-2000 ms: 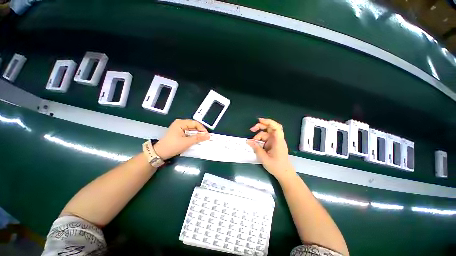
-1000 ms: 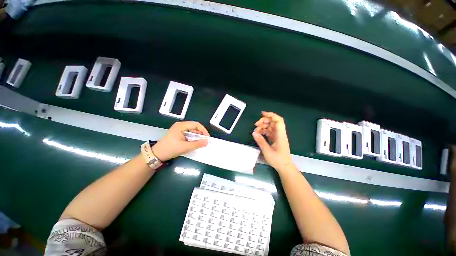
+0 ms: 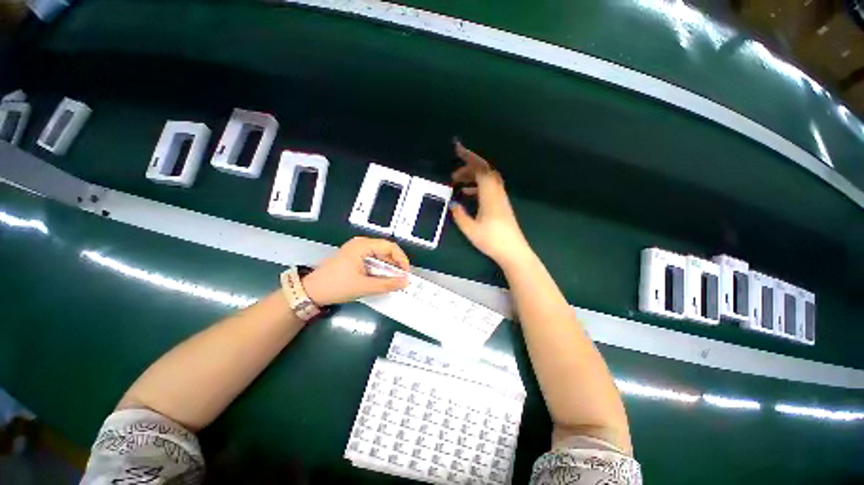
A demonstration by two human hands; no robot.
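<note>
My left hand point(image 3: 358, 272) holds one end of a white label sheet point(image 3: 441, 311) with faint printed marks, above the pale rail. My right hand point(image 3: 486, 210) is over the belt with its fingers spread, just right of a white window box point(image 3: 405, 223). Its fingertips are beside the box's right edge; whether they touch it, or hold a label, cannot be told. That box touches another window box point(image 3: 368, 197) on its left. A stack of label sheets point(image 3: 434, 417) with a grid of small marks lies flat near my body.
More window boxes point(image 3: 287, 187) lie on the dark green belt point(image 3: 568, 204) to the left. A touching row of boxes point(image 3: 650, 282) lies to the right. The pale guide rail point(image 3: 644, 333) runs between belt and bench. A bit of blue cloth shows at the top left corner.
My right hand has moved forward and left, away from the sheet, to the box. The boxes have shifted right, and two of them now touch. The held sheet now tilts down to the right.
</note>
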